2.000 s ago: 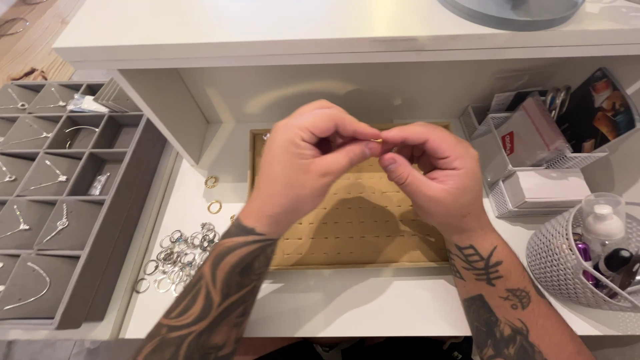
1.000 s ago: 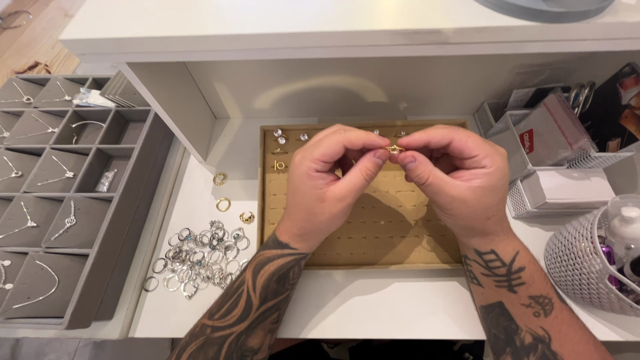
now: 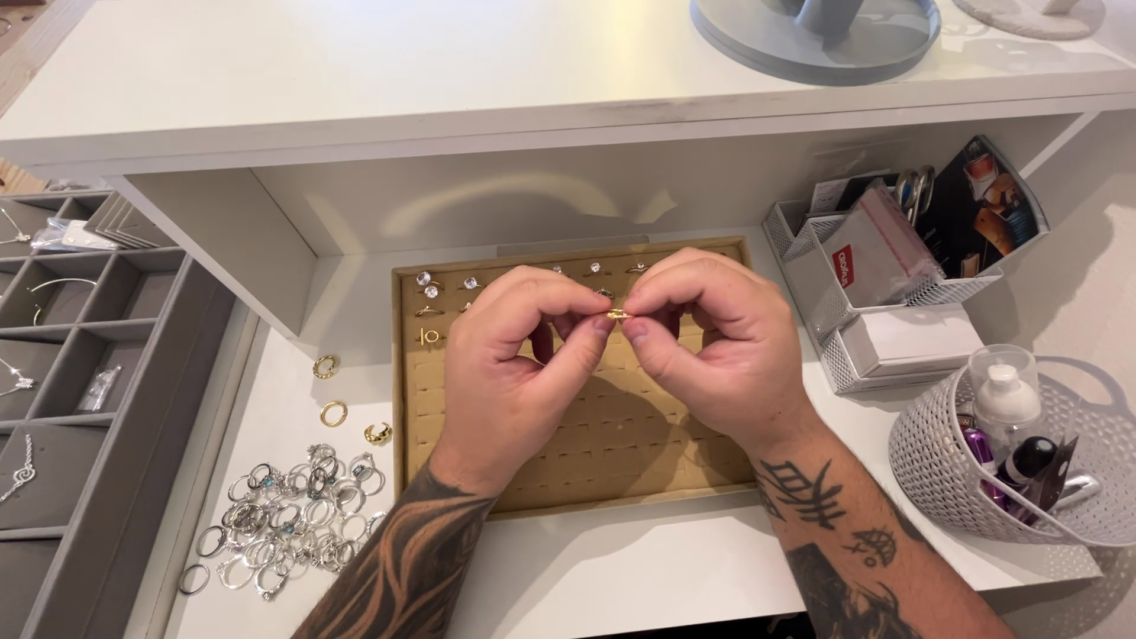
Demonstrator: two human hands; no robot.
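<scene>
A small gold ring (image 3: 618, 313) is pinched between the fingertips of my left hand (image 3: 532, 364) and my right hand (image 3: 714, 342), above a tan ring display tray (image 3: 568, 497). Stone-set rings (image 3: 470, 283) and a gold bar-and-circle ring (image 3: 429, 336) sit in slots toward the tray's top and left; my hands hide part of those rows. Left of the tray lie a twisted gold ring (image 3: 325, 366), a plain gold ring (image 3: 334, 414) and a chunky gold ring (image 3: 378, 434). A heap of silver rings (image 3: 293, 515) lies below them.
A grey compartment tray of necklaces (image 3: 160, 417) stands at the left. At the right are a mesh desk organizer (image 3: 821, 297) with bags and cards and a plastic basket (image 3: 941, 479) with bottles. A white shelf (image 3: 399, 98) overhangs the back, with a grey round stand (image 3: 816, 53) on top.
Both hands remain together around the gold ring above the tray. The fingers have shifted and the ring is turned differently between them. The view has moved slightly.
</scene>
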